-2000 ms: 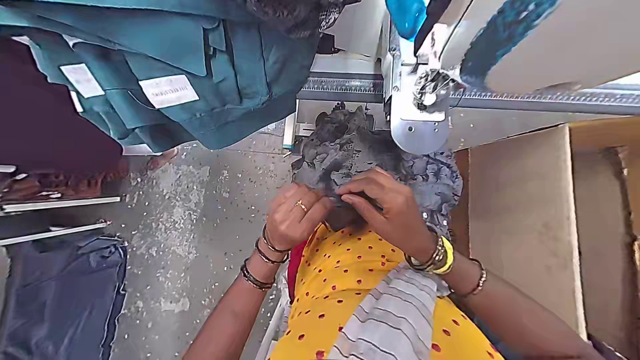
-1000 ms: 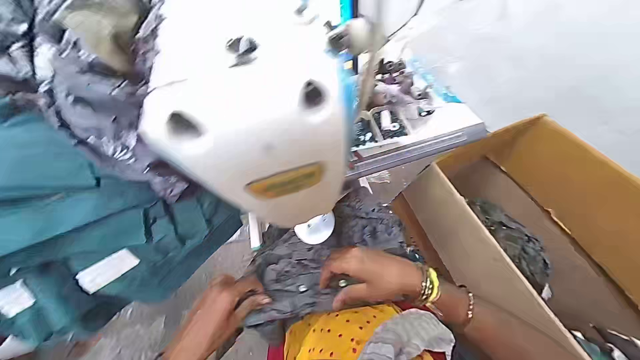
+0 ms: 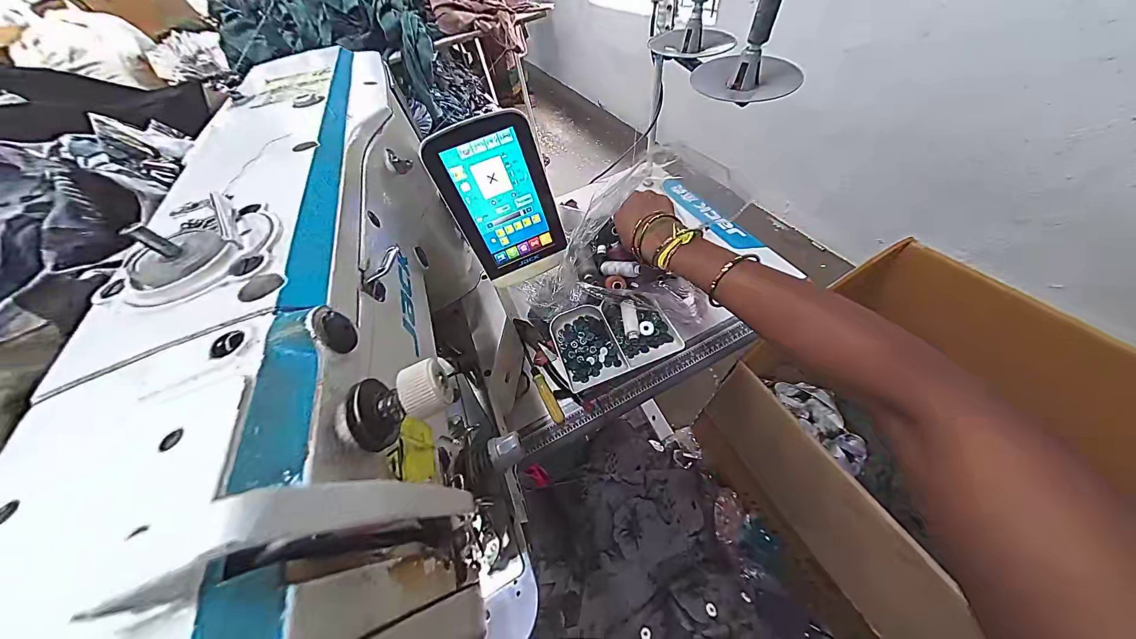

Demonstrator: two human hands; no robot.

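My right hand (image 3: 646, 217) reaches over the sewing table into a clear plastic bag (image 3: 586, 235) beside thread spools (image 3: 619, 268); its fingers are hidden, so its hold cannot be seen. Just nearer lies a two-part white tray (image 3: 621, 366) with dark buttons and a spool in it. A Jack sewing machine (image 3: 355, 266) with a lit touch panel (image 3: 495, 191) fills the left and middle. Dark printed cloth (image 3: 639, 524) with light buttons hangs below the table edge. My left hand is out of view.
An open cardboard box (image 3: 825, 524) with cloth inside stands at the right, under my forearm. A metal ruler (image 3: 639, 386) runs along the table edge. A yellow-handled tool (image 3: 548, 398) lies by the tray. Thread stand discs (image 3: 746, 78) rise behind, near the wall. Garments (image 3: 328, 31) are piled at the back.
My right hand has left the dark cloth, where both hands were, and reached forward to the spools and bag. My left hand has gone out of sight. The view has swung up toward the machine.
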